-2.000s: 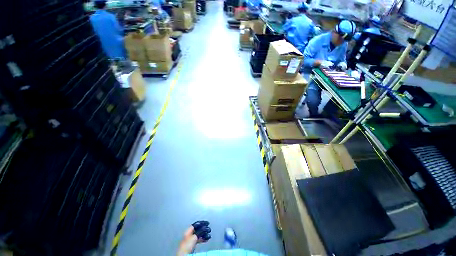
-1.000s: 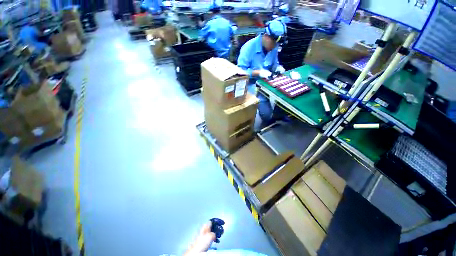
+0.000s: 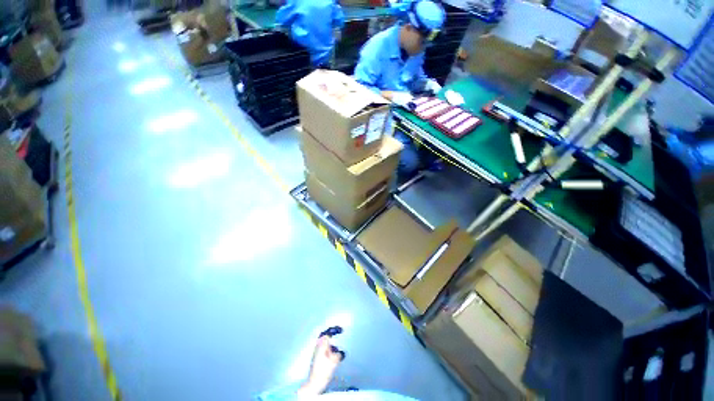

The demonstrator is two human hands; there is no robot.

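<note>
My left hand [image 3: 327, 348] is small and blurred at the bottom centre, over the floor. Its fingertips have dark coverings, the fingers are partly curled and apart, and no object shows in it. My right hand is not in view. Brown cartons [image 3: 489, 313] lie at the lower right, with a flat black board [image 3: 575, 341] leaning over their right side. An opened carton [image 3: 399, 243] with raised flaps lies on a low cart with a yellow-black edge [image 3: 360, 270]. Taller cartons [image 3: 344, 149] are stacked behind it.
A person in blue [image 3: 395, 63] sits at a green bench [image 3: 485, 141] with red-and-white striped trays [image 3: 456, 121]. A black tray of silvery parts [image 3: 652, 227] is at right. Stacked black totes [image 3: 270, 82] stand behind the cartons. Yellow-black tape [image 3: 78, 266] marks the aisle.
The view has turned right and come closer to the cart and bench. The black stack at left has gone out of view. My left hand's fingers look more spread.
</note>
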